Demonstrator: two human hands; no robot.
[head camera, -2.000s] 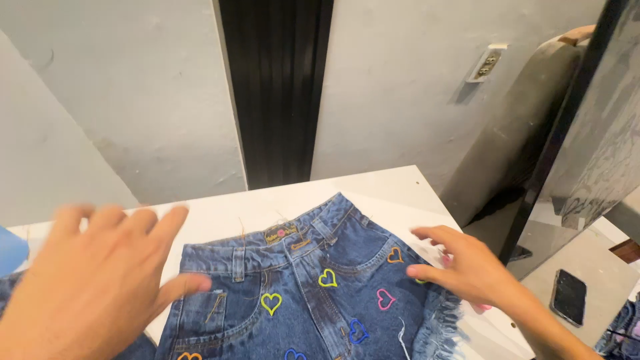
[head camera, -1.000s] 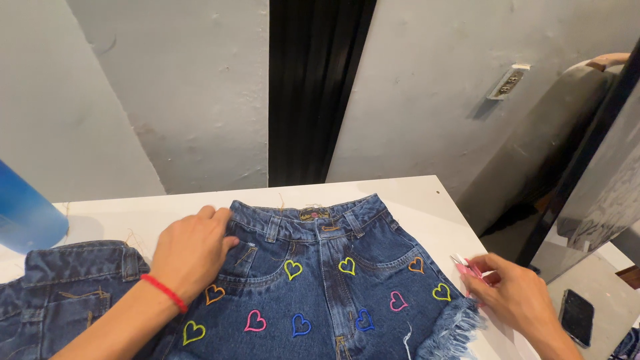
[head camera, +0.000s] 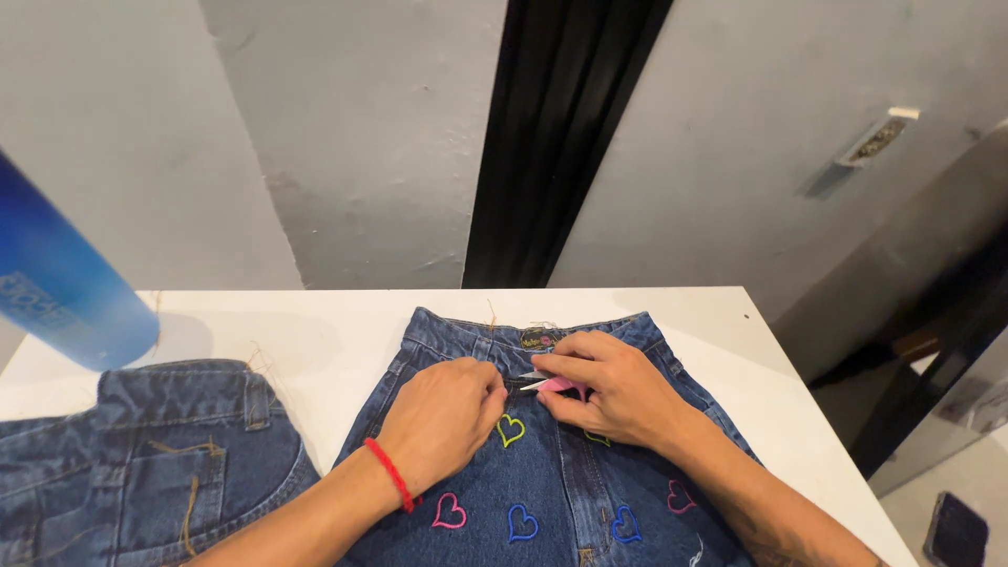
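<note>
Denim shorts (head camera: 551, 480) with embroidered colored hearts lie front up on a white table, waistband toward the wall. My left hand (head camera: 449, 409), a red cord bracelet at its wrist, pinches the denim just below the waistband, left of the fly. In my right hand (head camera: 606, 386) are small pink-handled scissors (head camera: 559, 384), their blades parted and pointing left toward my left fingertips, close to the waistband. What lies between my left fingertips is too small to tell. A sewn label (head camera: 539, 339) shows inside the waistband.
A second denim garment (head camera: 157, 465) with loose tan threads lies at the left. Behind it a blue bottle (head camera: 71, 268) stands on the white table (head camera: 709, 315). A phone (head camera: 955, 531) rests on a lower surface at the right. The wall rises behind the table.
My right hand has moved left from the shorts' right edge to the waistband, bringing the pink scissors. My left hand has moved from the waistband's left corner toward the fly.
</note>
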